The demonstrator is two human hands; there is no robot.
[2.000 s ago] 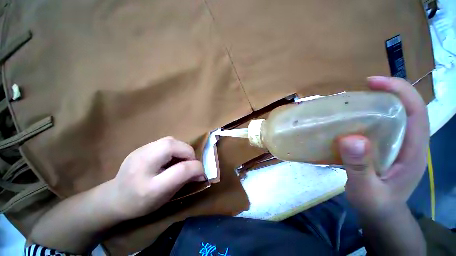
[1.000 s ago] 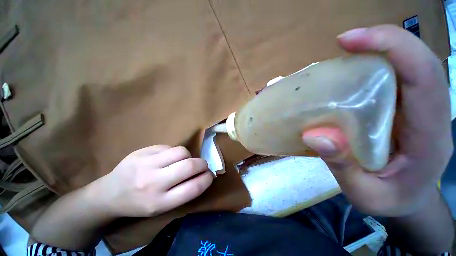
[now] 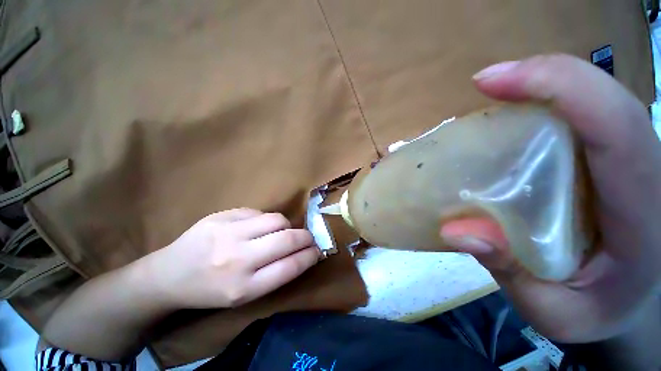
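A large brown bag body panel (image 3: 196, 94) lies flat, with a seam line running down to a cut-out notch (image 3: 338, 185) near its lower edge. My right hand (image 3: 580, 196) grips a translucent glue bottle (image 3: 464, 188) with amber-grey contents. Its pale nozzle points left and rests at or just over a white strip (image 3: 319, 224) at the notch's left side; contact cannot be told for sure. My left hand (image 3: 239, 257) lies on the panel with its fingertips at the strip's lower left edge, pinching or pressing there. The bottle hides the notch's right part.
Brown straps (image 3: 36, 185) bunch at the left side, with a small pale tab (image 3: 17, 122) above them. A black label (image 3: 602, 59) is at the upper right. The white table surface (image 3: 427, 279) shows below the notch, beside my dark apron (image 3: 348, 344).
The bottle has come closer to the camera and tilted since the first frame. Its nozzle has moved from the strip's top corner down along the strip. My left hand has shifted slightly right.
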